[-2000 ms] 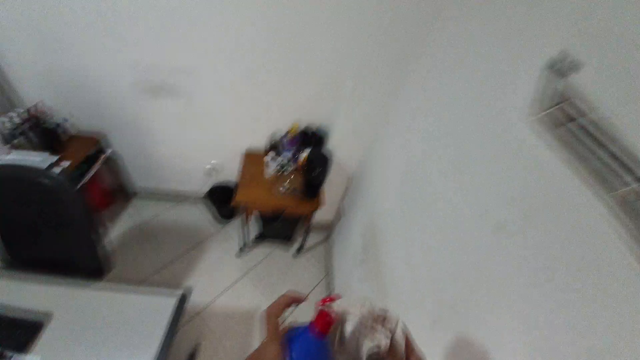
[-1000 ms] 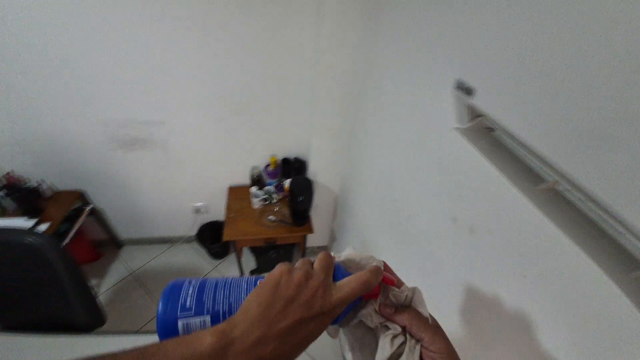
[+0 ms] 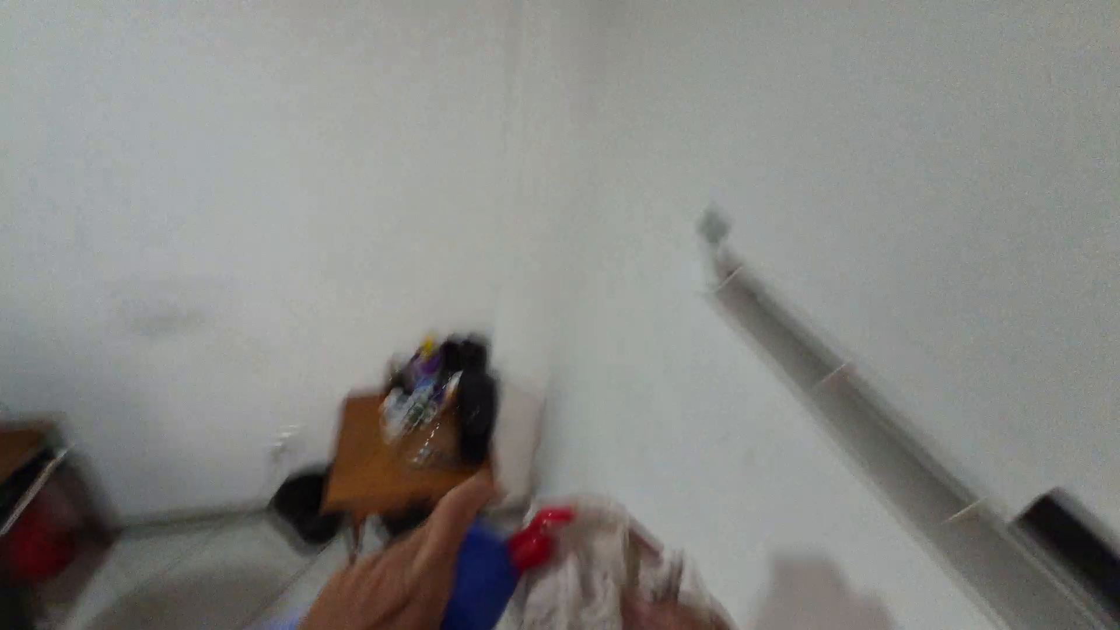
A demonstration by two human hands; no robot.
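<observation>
At the bottom centre, a blue bottle point(image 3: 479, 573) with a red cap point(image 3: 534, 540) is gripped by my left hand point(image 3: 398, 564), its thumb raised along the side. The bottle leans to the right, and its cap is beside a crumpled whitish cloth point(image 3: 582, 569). My right hand point(image 3: 669, 612) is at the bottom edge, blurred, holding the cloth. The lower parts of the bottle, the cloth and both hands are cut off by the frame.
A small wooden table point(image 3: 372, 455) bearing bottles and dark items stands in the corner. A black bin point(image 3: 306, 503) is beside it. A metal ledge point(image 3: 840, 385) runs along the right wall, with a dark object point(image 3: 1072, 542) on it.
The bottle was lying nearly level across the view with my left hand over its neck; now it is more upright, with its red cap exposed beside the cloth.
</observation>
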